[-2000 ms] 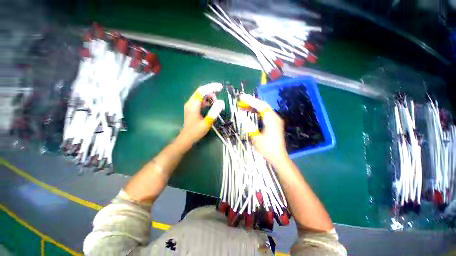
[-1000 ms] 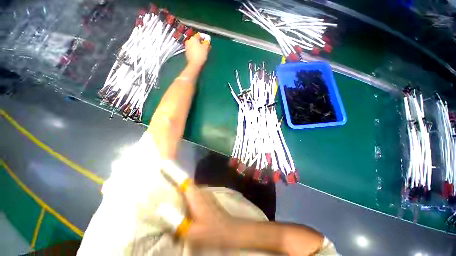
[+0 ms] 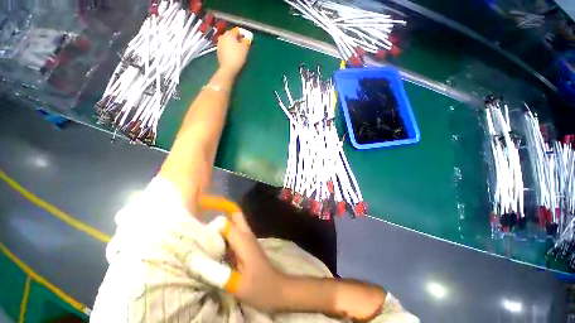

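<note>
The centre bundle of white cable assemblies lies on the green mat, dark ends away from me and red end pieces at the mat's near edge. Neither hand touches it. My left hand is stretched out to the far left, fingers curled, beside the red ends of the left bundle. I see nothing in it. My right hand is across my body at my left sleeve. Its covered fingers are spread against the cloth. Whether they grip it I cannot tell. The blue bin holds small black parts.
More cable assemblies lie at the far side and at the right, the right ones on or in clear plastic. A pale edge strip crosses the mat's far side. Clear plastic bags lie at far left.
Both hands were at the centre bundle's dark ends two seconds ago. My left hand has moved to the left bundle, my right hand to my left sleeve. The view has shifted too.
</note>
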